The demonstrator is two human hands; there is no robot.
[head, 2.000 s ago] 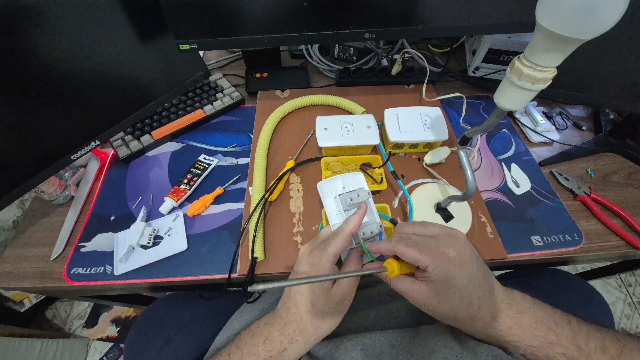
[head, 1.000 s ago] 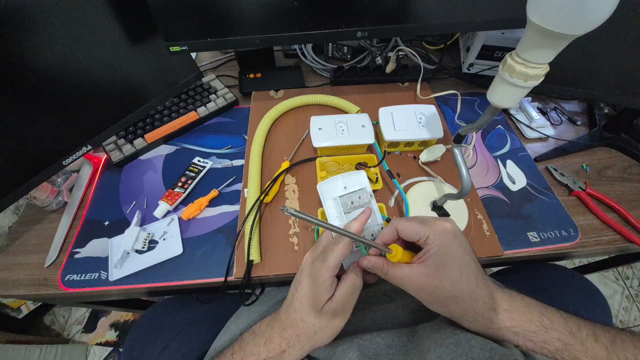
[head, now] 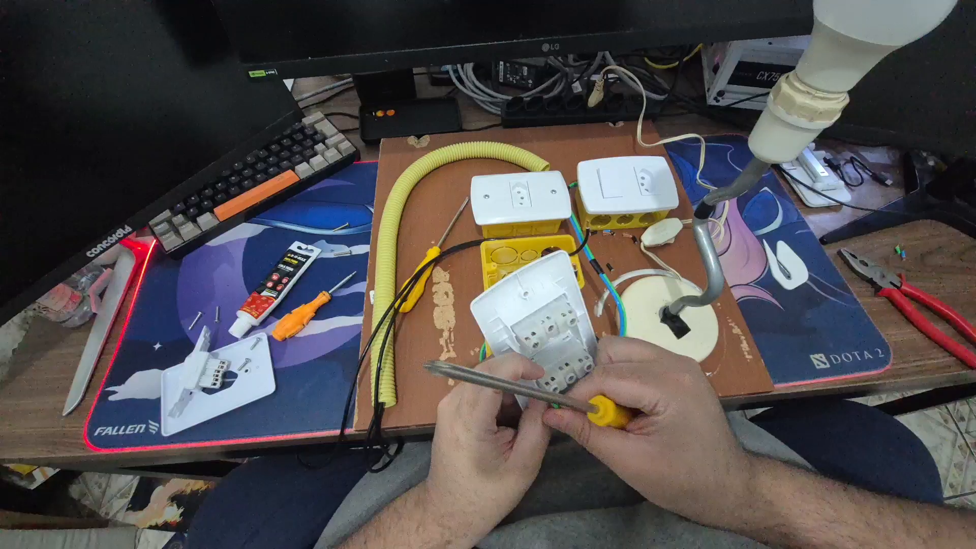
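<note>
My left hand (head: 488,427) grips the lower left edge of a white socket faceplate (head: 526,297), whose back with its screw terminals faces me. In my right hand (head: 656,419) is a Phillips screwdriver with a yellow handle (head: 608,412); its long shaft points left across my left fingers. The right fingers also lie at the plate's lower right edge, near a bit of green wire. Behind the plate lies an open yellow junction box (head: 503,252). Two more boxes carry a white socket plate (head: 521,200) and a white switch-and-socket plate (head: 629,183).
A brown board (head: 427,335) bears yellow corrugated conduit (head: 390,290), another screwdriver (head: 422,282) and a bulb (head: 862,38) on a bent metal pipe. Left are an orange screwdriver (head: 301,316), a glue tube (head: 276,290), a loose white plate (head: 255,385) and screws. Red-handled pliers (head: 915,301) lie right.
The faceplate has been tipped over: its front with the sockets showed before, its terminal side shows now. My left hand has returned to the plate from holding a finger out along the screwdriver shaft.
</note>
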